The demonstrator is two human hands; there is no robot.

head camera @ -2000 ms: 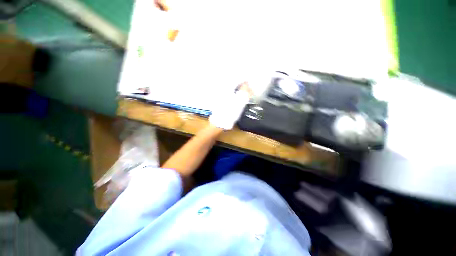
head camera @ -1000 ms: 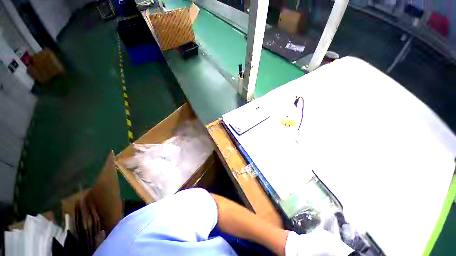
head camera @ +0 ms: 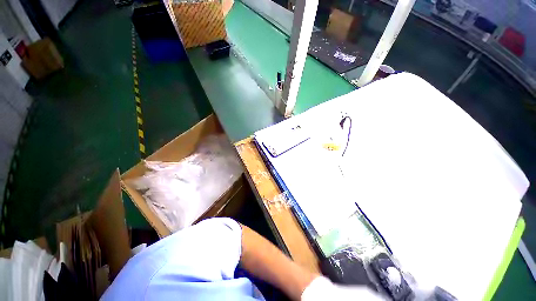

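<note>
My left hand (head camera: 335, 291), in a white glove, is blurred and cut off by the bottom edge, so its fingers do not show clearly. It is beside a black power adapter (head camera: 348, 267) under clear, shiny film near the bench's front edge. Another black adapter (head camera: 389, 276) with a whitish patch lies just to its right. A clear poly bag (head camera: 352, 235) extends beyond them over the white sheet (head camera: 423, 176). My right hand is not in view.
The wooden bench edge (head camera: 267, 191) runs beside an open carton of clear bags (head camera: 156, 206). A phone-like item (head camera: 285, 141) and a yellow-orange item (head camera: 332, 145) with a dark cord lie on the sheet. White posts (head camera: 298, 59) stand behind. Folded cardboard (head camera: 109, 229) stands lower left.
The view has swung from over the bench toward the left aisle, then shifted slightly. My left hand has moved from the bench's front edge to beside the bagged adapters at the bottom.
</note>
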